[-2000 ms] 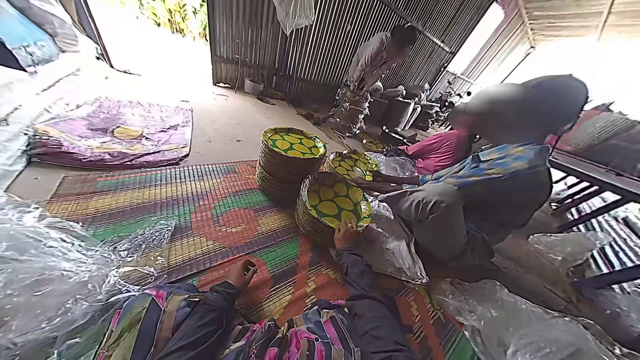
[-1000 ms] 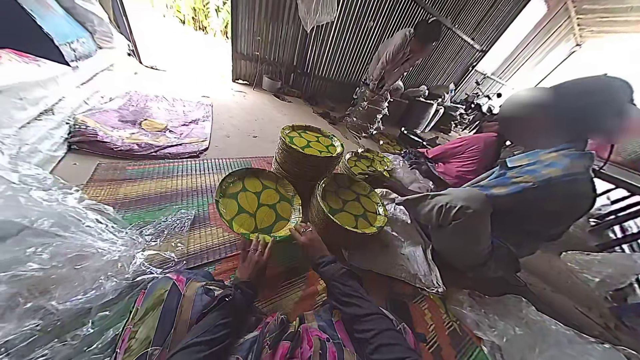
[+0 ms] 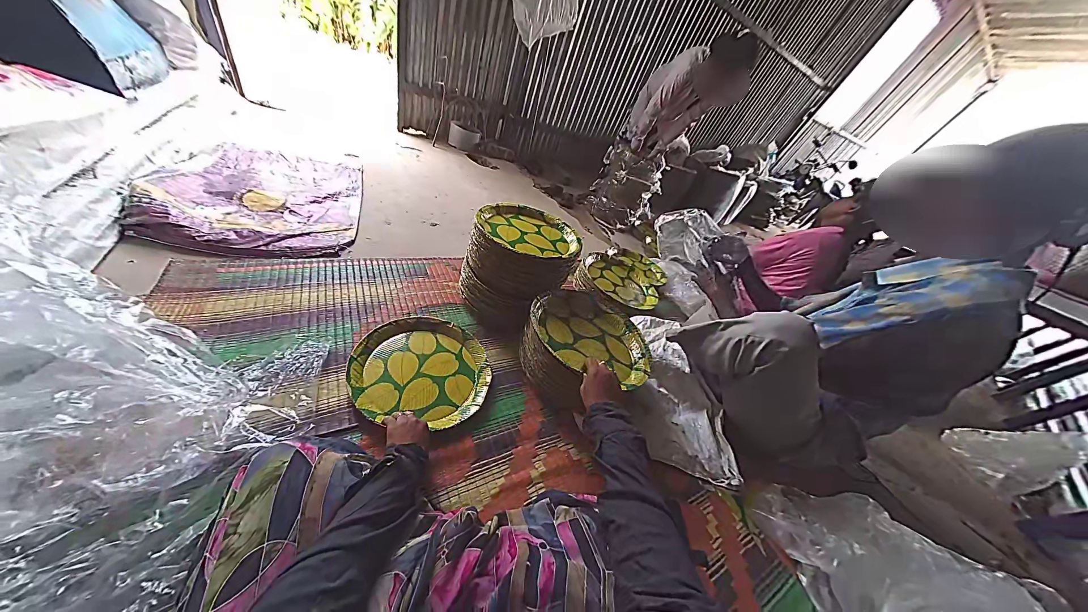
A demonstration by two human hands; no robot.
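Round plates with a green and yellow leaf pattern are before me. My left hand grips the near rim of a leaf-patterned plate, low over the woven mat or on it; which, I cannot tell. My right hand touches the near rim of the top plate on the right stack; whether its fingers grip the rim is unclear. Behind stands a taller plate stack, with a smaller plate stack to its right. Neither of these is touched by my hands.
The plates stand on a striped woven mat. Clear plastic sheeting bulges at left. A seated person is close on the right, beside a pale sack. Another person bends near the corrugated metal wall. A folded purple cloth lies beyond the mat.
Two seconds ago my left hand was empty; one second ago both hands were at a plate left of the stacks. My right hand has since moved right, back to the right stack.
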